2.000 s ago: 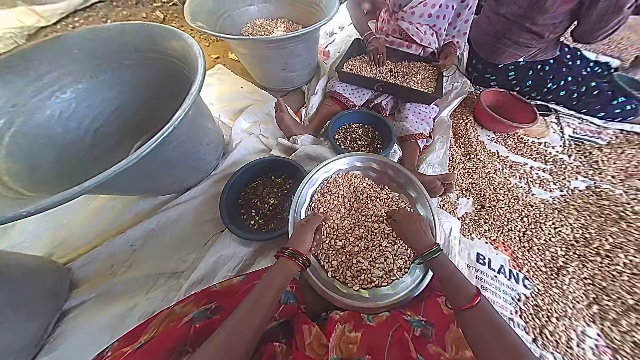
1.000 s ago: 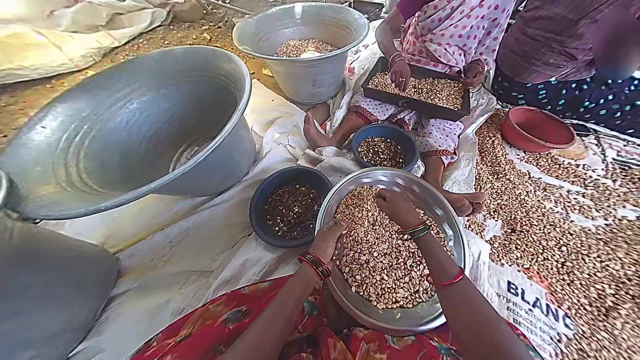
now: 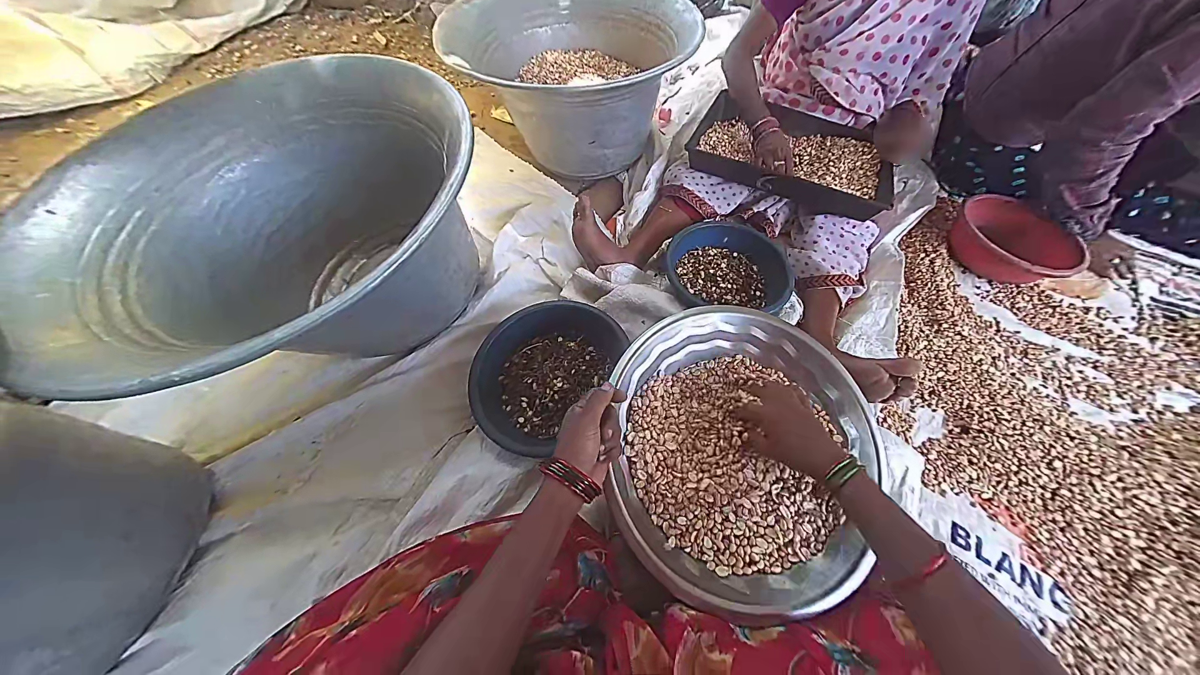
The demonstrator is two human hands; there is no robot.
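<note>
A round steel basin (image 3: 867, 450) rests on my lap, holding a heap of pale brown seeds or nuts (image 3: 722, 487). My left hand (image 3: 592, 431) is at the basin's left rim, its fingers closed near the edge; whether it pinches anything is unclear. My right hand (image 3: 787, 427) lies on the heap toward the back right, fingertips among the seeds, with its palm hidden. Just left of the basin stands a dark blue bowl (image 3: 487, 375) with dark, mixed bits in it. Behind the basin is a second blue bowl (image 3: 783, 272) with similar bits.
A large metal tub (image 3: 375, 309) stands at left, another metal tub (image 3: 591, 122) behind. A seated person's hand (image 3: 773, 145) is in a black tray (image 3: 806, 192) of seeds. At right, a red bowl (image 3: 1017, 239) sits by seeds spread on sheets (image 3: 375, 469); another person sits behind it.
My left hand has moved from the seeds to the basin's left rim. My right hand has shifted over the heap. The view has swung left.
</note>
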